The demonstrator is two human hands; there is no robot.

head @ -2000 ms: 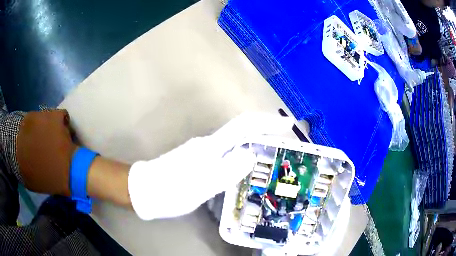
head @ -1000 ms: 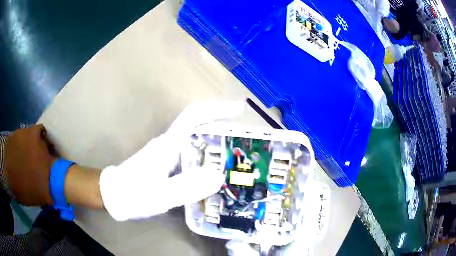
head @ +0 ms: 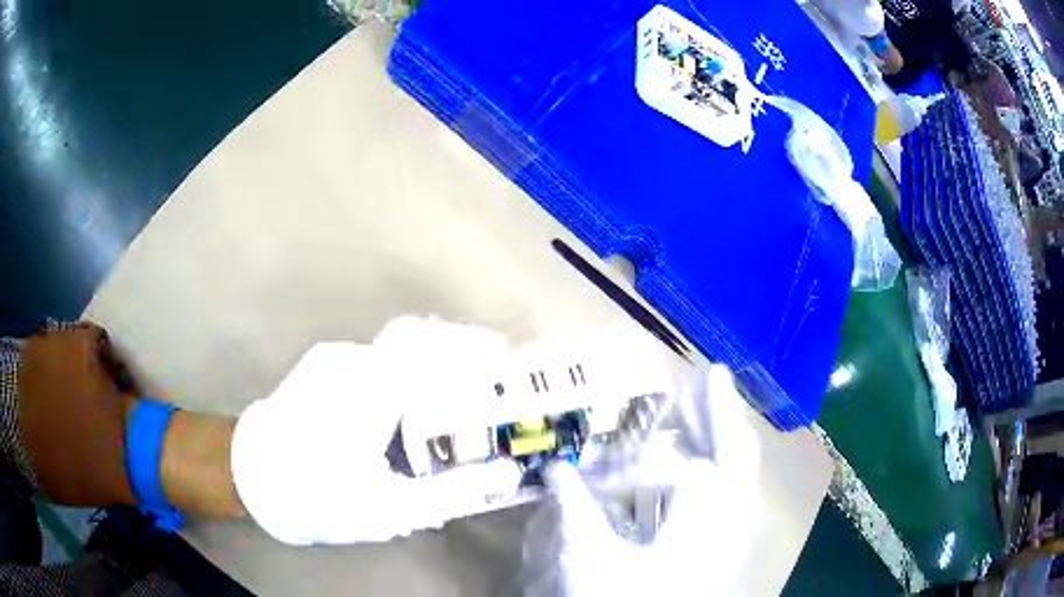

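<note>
The white socket housing (head: 560, 391) is tilted over the beige board, its slotted side wall facing up. Its opening shows a green circuit board and a yellow block between my hands. My left hand (head: 362, 437), in a white glove with a blue band at the wrist, grips the housing's left side. My right hand (head: 665, 513), in a white glove, is at the right and near side, its fingers at the opening and rim. It is overexposed and cut off by the bottom edge. The far part of the interior is hidden.
A dark thin stick (head: 618, 296) lies beside the blue sheet stack (head: 700, 222). Another open unit (head: 697, 76) with a bagged cord (head: 834, 175) lies on the stack. Beyond are a yellowish bottle (head: 896, 119), stacked blue trays (head: 963, 233) and a coworker's gloved hand (head: 858, 16).
The housing has tipped from facing me to lying nearly edge-on, lower over the board. My right fingers have come to its opening. The view has shifted; one unit on the stack has left the picture.
</note>
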